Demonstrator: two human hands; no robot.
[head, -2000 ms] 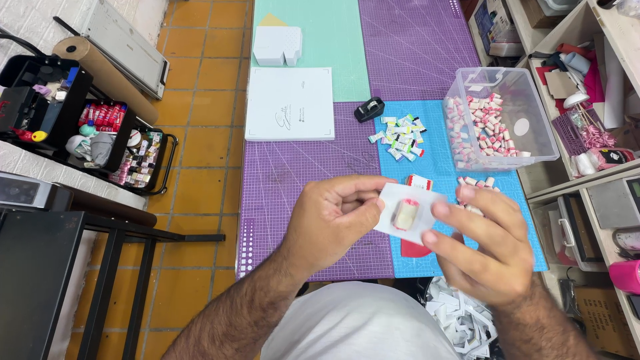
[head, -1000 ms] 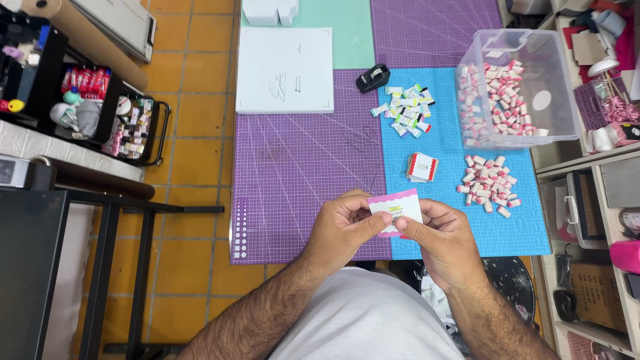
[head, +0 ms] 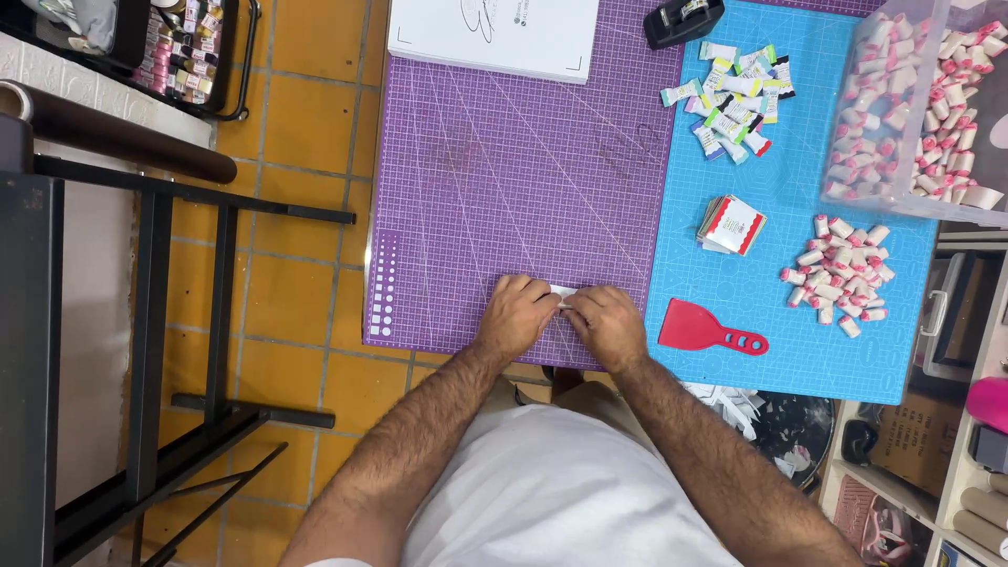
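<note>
My left hand (head: 517,315) and my right hand (head: 606,324) meet at the front edge of the purple cutting mat (head: 504,205). Between their fingertips they pinch a small white paper piece (head: 562,291), mostly hidden; whether a candy lies inside cannot be seen. On the blue cutting mat (head: 787,370), right of my hands, lie a red plastic scraper (head: 693,326), a stack of small printed cards (head: 734,225) and a pile of white candies with pink ends (head: 841,272). Farther back is a heap of candies in printed wrappers (head: 736,102).
A clear plastic bin (head: 882,118) of white-and-pink candies stands at the back right. A black tape dispenser (head: 683,22) and a stack of printed white sheets (head: 504,35) lie at the back. Shelves (head: 984,354) border the right; a black metal frame (head: 150,331) stands left.
Earlier my hands held a printed paper up, first with a candy on it; now they are lower, on the purple mat, fingers closed around the paper. The view has shifted.
</note>
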